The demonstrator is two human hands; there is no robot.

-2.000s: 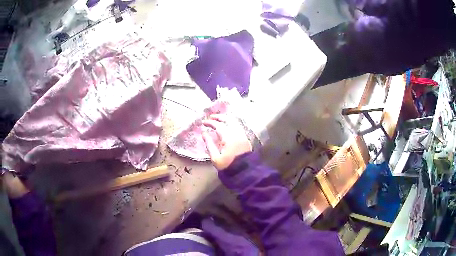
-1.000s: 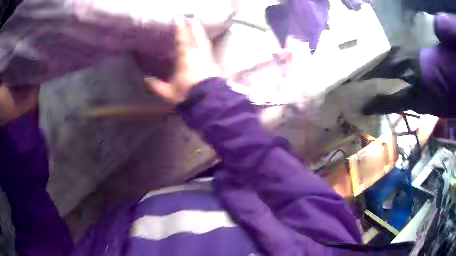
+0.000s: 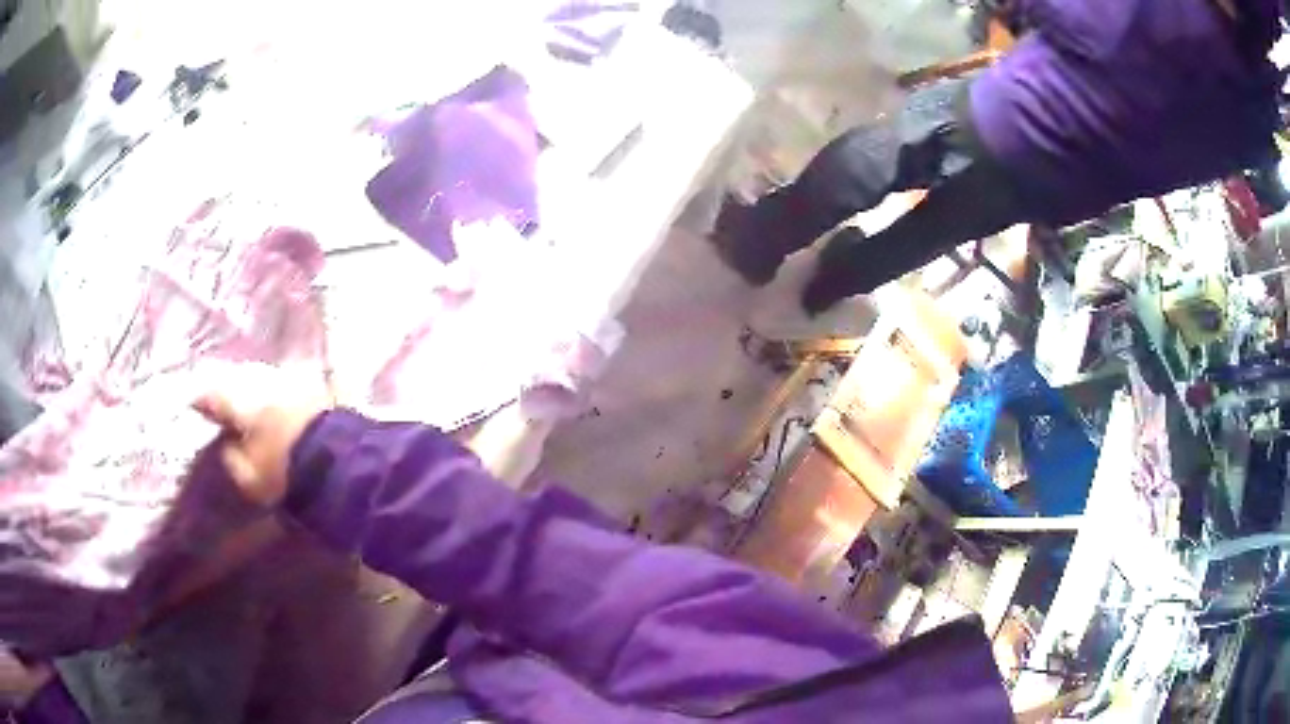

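Observation:
A large pale pink mottled fabric lies in folds over the left of the table, partly washed out by glare. My right hand is at its near right edge, with the fabric between thumb and fingers. My left hand is at the lower left picture edge, mostly cut off, beside the fabric's near side; its grip is hidden. A smaller pink piece lies right of the large fabric. A solid purple piece lies beyond it.
The pale table has its edge running down the middle. A person in purple and dark trousers is at the upper right. A wooden stool and a blue crate stand right of the table.
My view has shifted. The blurred fabric now lies lower left, with my right hand at its near edge. My left hand has moved nearly out of view. The wooden ruler no longer shows.

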